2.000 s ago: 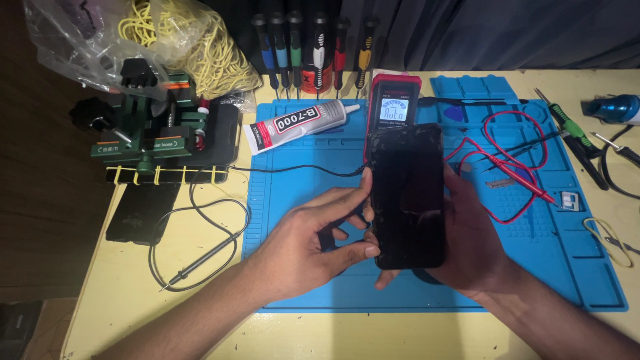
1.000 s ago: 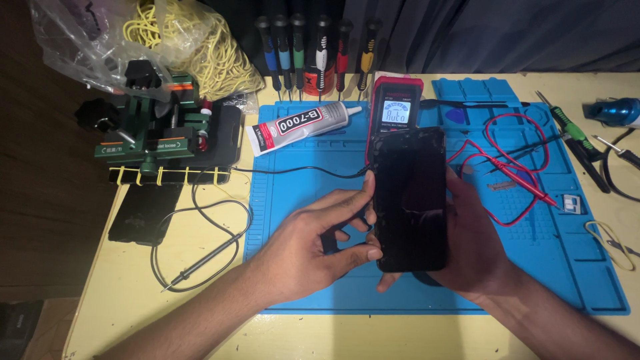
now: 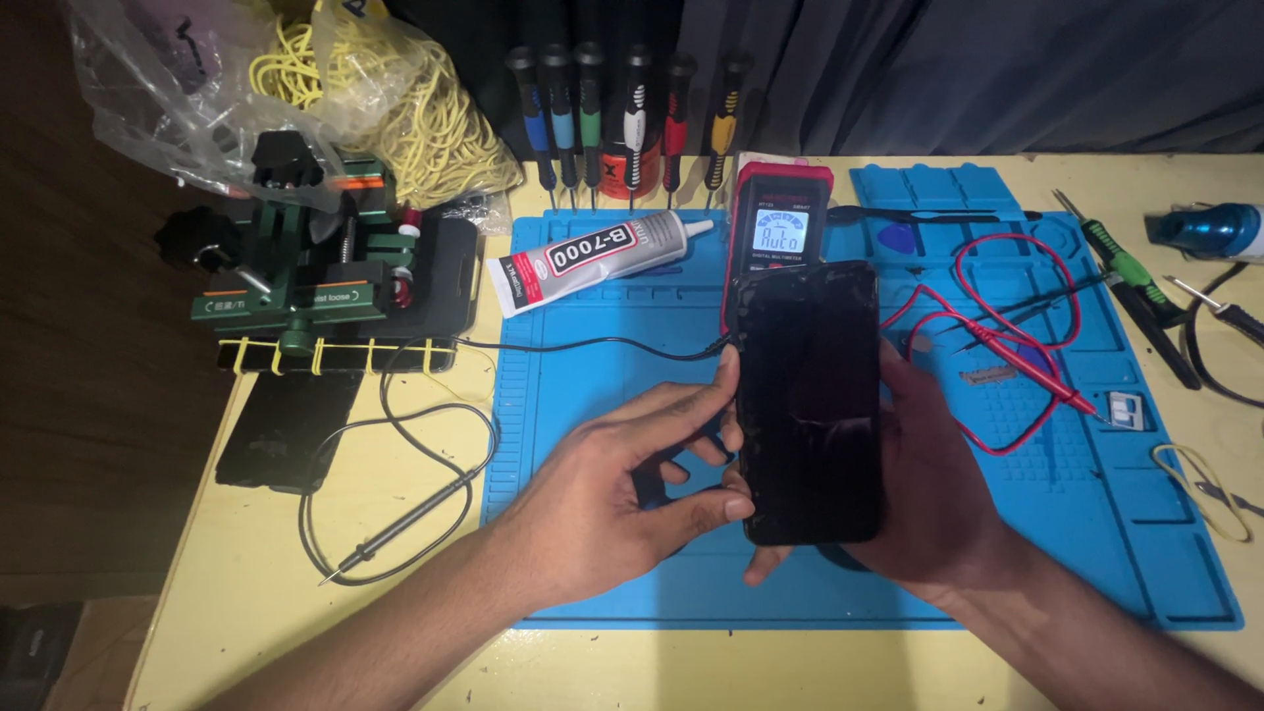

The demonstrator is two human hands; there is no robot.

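Observation:
A black smartphone (image 3: 812,405) is held upright over the blue silicone repair mat (image 3: 612,592), its dark screen facing me. My left hand (image 3: 632,474) grips its left edge with thumb and fingertips. Around its right side and back wraps my right hand (image 3: 933,474), whose fingers are mostly hidden behind it. Just behind the phone's top lies a red and black digital multimeter (image 3: 780,222) with a lit display. A tube of B-7000 glue (image 3: 597,259) rests on the mat to the left of the multimeter.
Precision screwdrivers (image 3: 634,123) stand along the back. At left are a green clamp fixture (image 3: 286,296), a bag of yellow bands (image 3: 434,109), another dark phone (image 3: 286,430) and a black test probe (image 3: 410,518). The red probe (image 3: 1037,365), tweezers and a green-handled tool (image 3: 1131,272) lie at right.
The multimeter's display changed between the first earlier frame and the later ones, which show "Auto". Both hands keep nearly the same hold on the phone.

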